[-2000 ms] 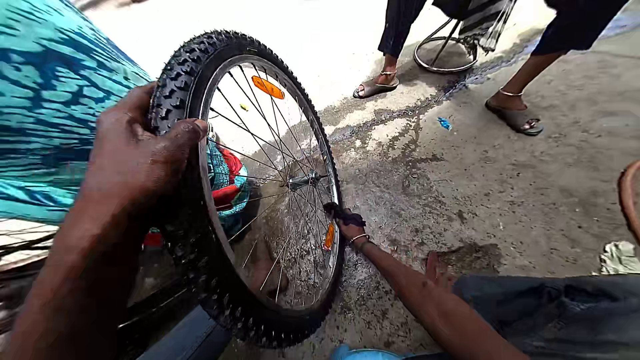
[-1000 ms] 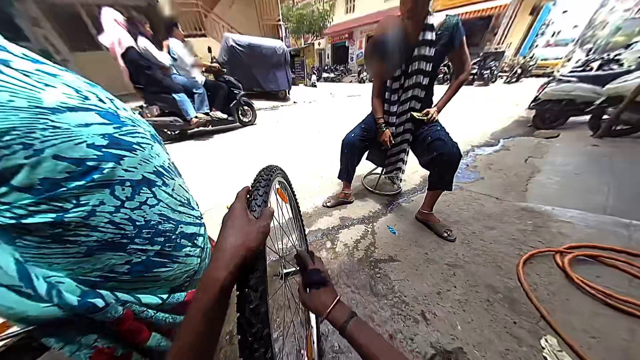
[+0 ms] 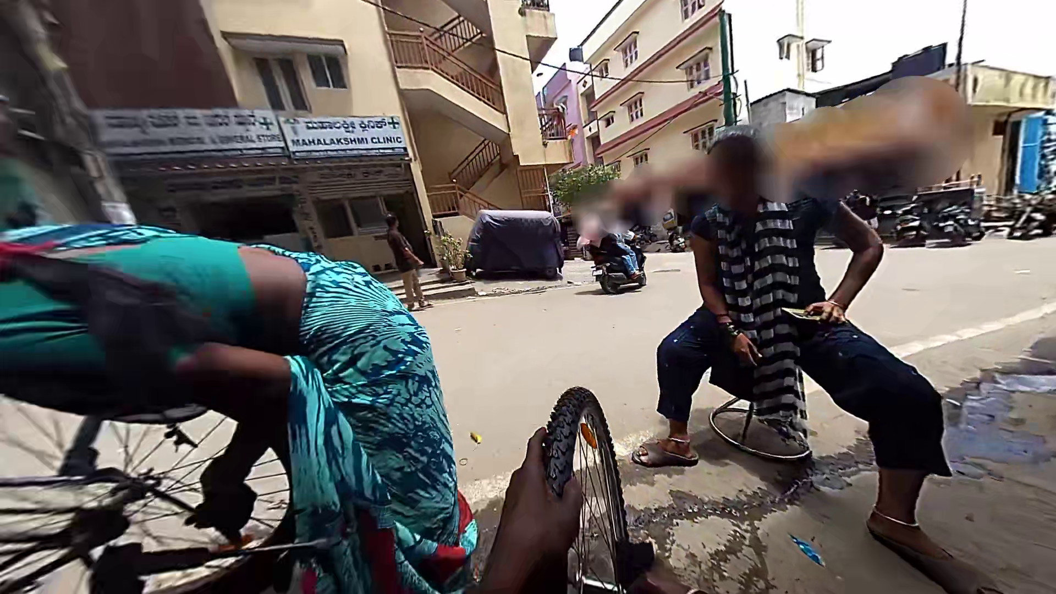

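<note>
A bicycle wheel (image 3: pixel 587 470) with a knobby black tire, metal spokes and an orange reflector stands upright at the bottom centre. My left hand (image 3: pixel 535 511) grips the tire on its left side, thumb and fingers on either side of the tread. At the wheel's right side, low by the hub, my right hand (image 3: pixel 652 573) is mostly cut off by the lower edge of the view; a black cloth (image 3: pixel 634 561) shows at it, against the wheel.
At left, a person in a teal patterned garment (image 3: pixel 371 371) bends beside a bicycle (image 3: pixel 148 503). A person in a striped scarf (image 3: pixel 763 305) sits on a low round stool (image 3: pixel 755 445) at right. A covered vehicle (image 3: pixel 516 243) and a scooter (image 3: pixel 617 264) are farther off.
The view has swung up towards the street and left. My left hand stays on the tire. The scooter with riders that was near at the left is farther away along the road.
</note>
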